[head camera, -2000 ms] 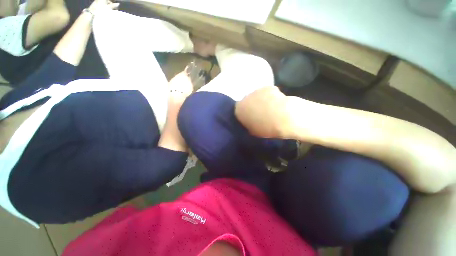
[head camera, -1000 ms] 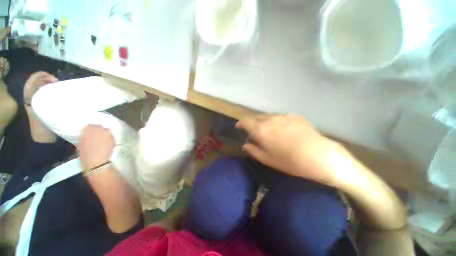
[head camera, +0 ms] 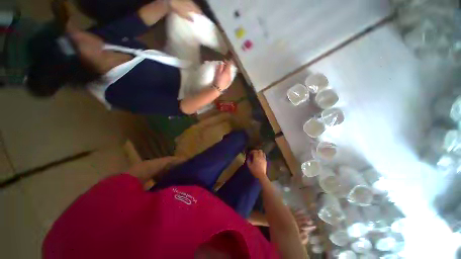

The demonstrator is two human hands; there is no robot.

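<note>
White cups (head camera: 327, 98) stand on the white-covered table (head camera: 354, 66) at right, with shiny clear film around many of them. More stand lower right, blurred by glare. My right hand (head camera: 257, 163) rests at my knee, below the table's near edge and away from the cups. Its fingers look curled, but it is small and blurred; I see nothing held. My left forearm shows beside the red shirt, and its hand is hidden beside my thigh.
A person in dark clothes and a white apron (head camera: 139, 53) sits at upper left. Small yellow and red pieces (head camera: 246, 45) lie on the table. Another person's hand (head camera: 304, 226) is at lower right. Large cardboard (head camera: 45, 131) lies at left.
The view has turned and widened, showing more of the shirt and many more cups. My right hand has moved from beside the table edge to my knee.
</note>
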